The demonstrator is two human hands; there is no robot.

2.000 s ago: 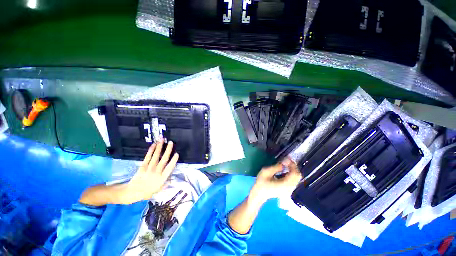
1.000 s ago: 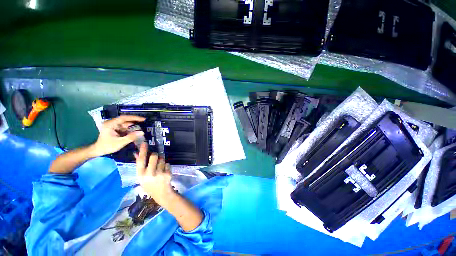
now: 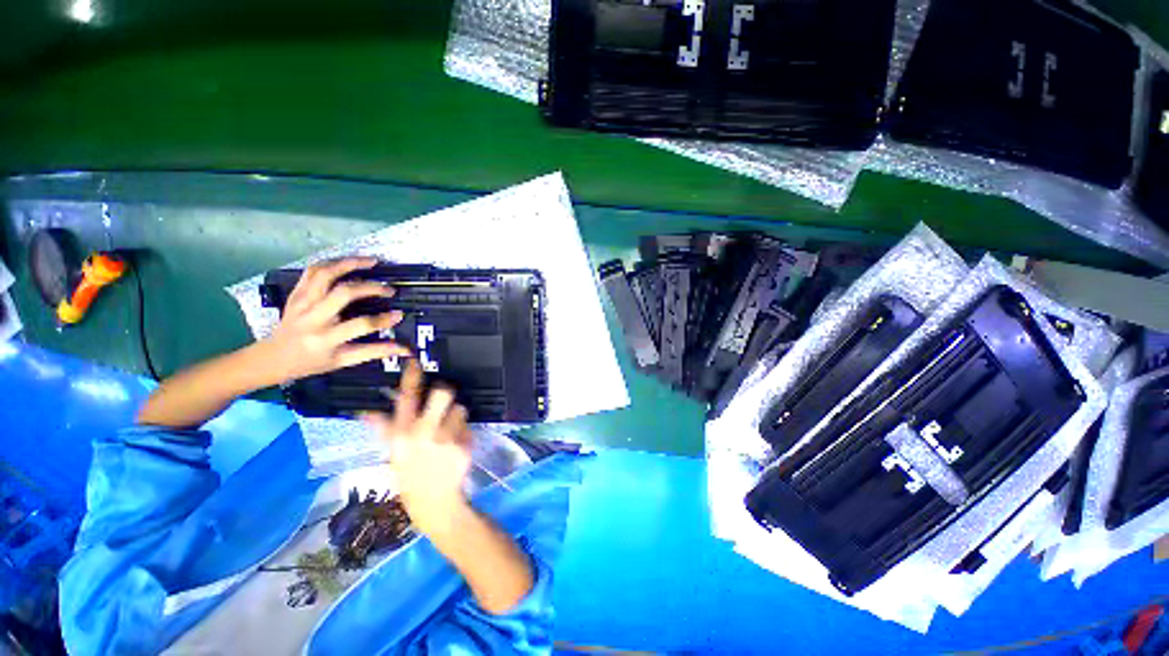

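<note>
A black plastic housing (image 3: 494,346) lies flat on a white protective sheet (image 3: 580,346) on the bench. Pale metal brackets (image 3: 426,349) show at its centre, partly hidden by my fingers. My left hand (image 3: 331,323) rests on the housing's left part with its fingers spread; whether a small part is under them cannot be seen. My right hand (image 3: 433,442) is at the housing's front edge, slightly blurred, with one finger pointing up to the brackets. A thin pale rod (image 3: 492,477) shows beside my right hand.
Black strips (image 3: 699,308) lie fanned right of the sheet. More housings (image 3: 917,442) on sheets are stacked at right. Housings (image 3: 724,77) on wrap lie on the green belt (image 3: 257,90) beyond. An orange-handled tool (image 3: 90,285) with a dark cord lies far left.
The grey strip seen standing out at the brackets no longer shows. My left hand has flattened onto the housing, and my right hand has shifted slightly right. Housings on the belt have moved right.
</note>
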